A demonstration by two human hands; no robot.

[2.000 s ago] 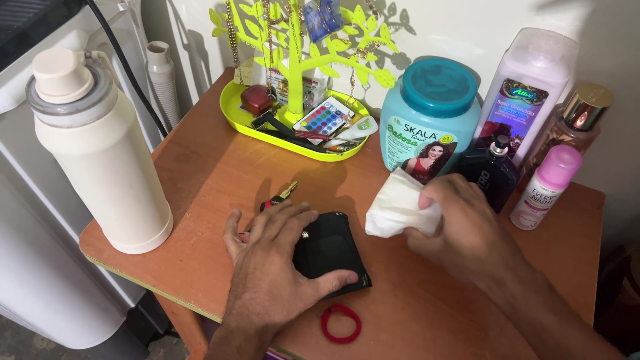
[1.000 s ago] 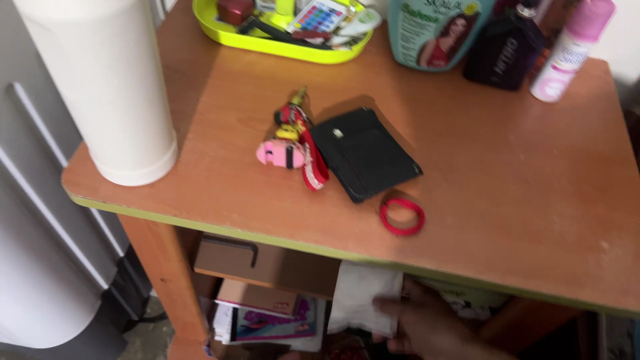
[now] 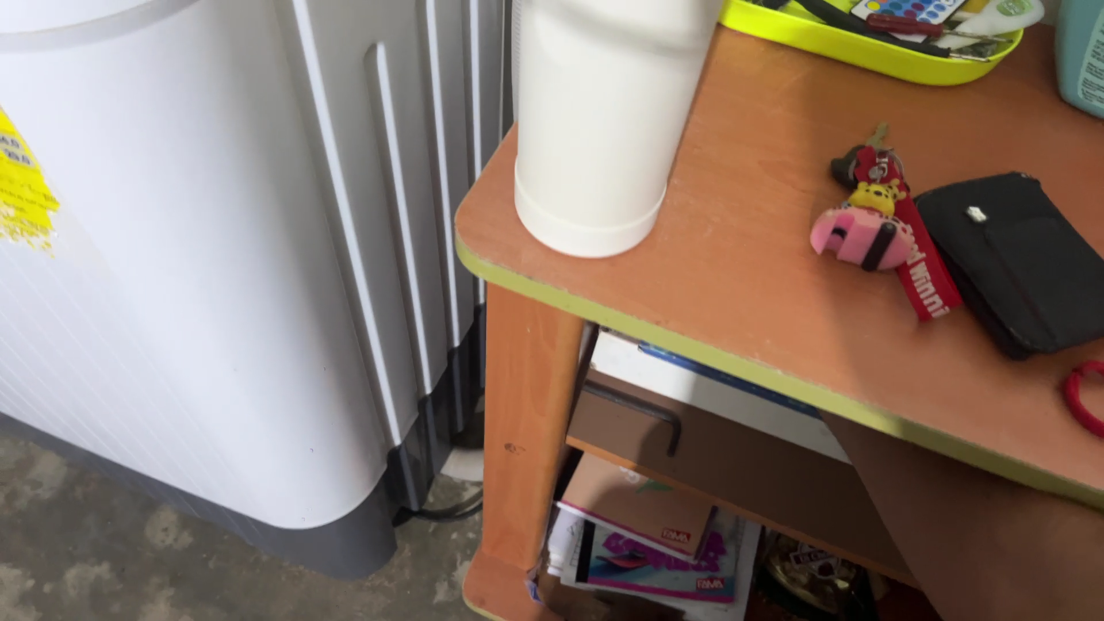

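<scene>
Neither of my hands shows clearly; a blurred bare arm [image 3: 983, 517] crosses the lower right, under the table edge, and its hand cannot be made out. On the wooden table [image 3: 733, 267] lies a black wallet [image 3: 1026, 259]. Against its left side is a red strap [image 3: 925, 267] with a pink and yellow figure charm [image 3: 862, 233] and a key [image 3: 878, 135]. A red ring-shaped band [image 3: 1078, 397] is cut off at the right edge. The white cloth or paper is not visible.
A white bottle [image 3: 595, 129] stands at the table's left corner beside a large white appliance [image 3: 198, 259]. Behind is a yellow-green tray [image 3: 828, 47] with small tools. Below, a shelf [image 3: 733, 466] holds a hex key [image 3: 638, 410], with notebooks [image 3: 638, 509] underneath.
Both hands were over the table, one on the wallet, the other with a white cloth or paper. That white thing then went down by the shelf and is now out of sight. The view has swung left.
</scene>
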